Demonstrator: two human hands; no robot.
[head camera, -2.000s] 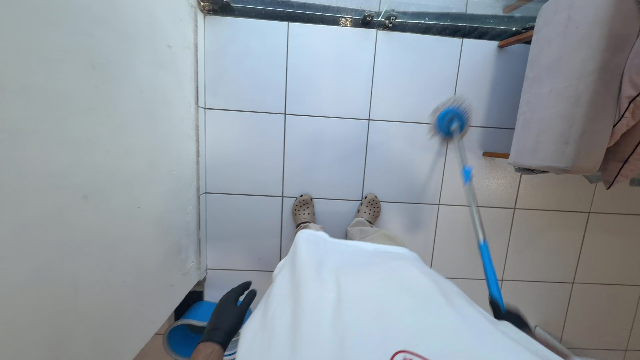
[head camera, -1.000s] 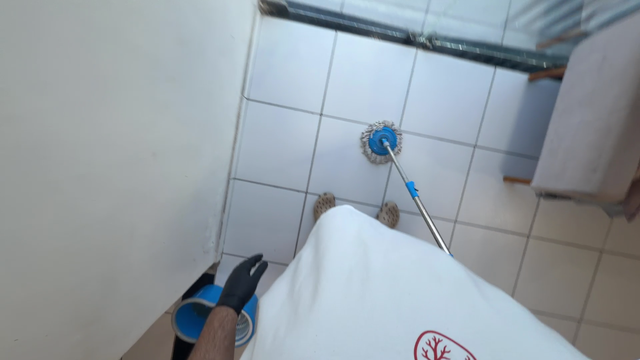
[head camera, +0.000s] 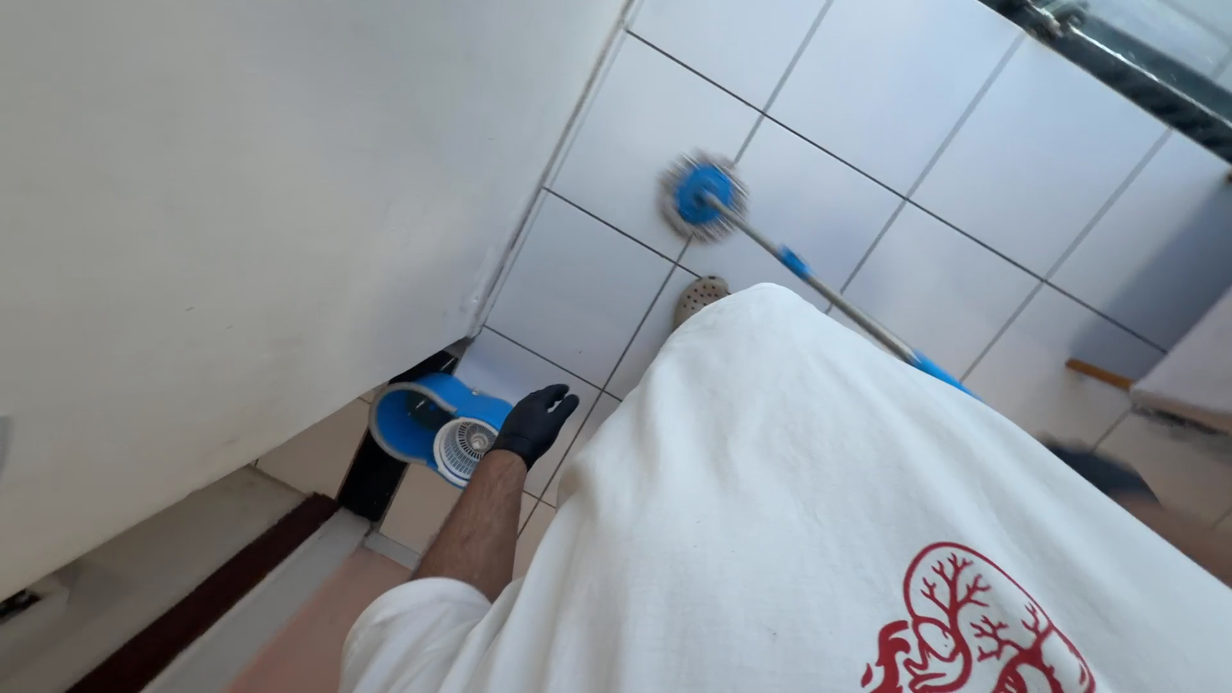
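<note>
A spin mop with a blue disc head (head camera: 704, 195) and grey string fringe, blurred, is over the white floor tiles, just beyond a beige clog (head camera: 701, 296). Its metal and blue handle slants down to the right and passes behind my white shirt. My right hand (head camera: 1102, 470), dark-gloved and blurred, is partly hidden by the shirt and lies in line with the handle, around its upper part. In a black glove, my left hand (head camera: 539, 422) hangs with nothing in it, fingers a little apart, beside a blue mop bucket (head camera: 399, 423) with a white wringer basket (head camera: 467, 448).
A pale wall (head camera: 289, 212) runs along the left side, with a black strip and a dark red strip (head camera: 212, 587) past its end. A metal-framed glass door track (head camera: 1136, 72) crosses the upper right. Light-covered furniture (head camera: 1193, 371) with a wooden leg stands at the right.
The mop head has moved left across the tiles, from right of my feet to in front of my left foot. My left hand stays empty near the bucket. The view has turned and shifted left.
</note>
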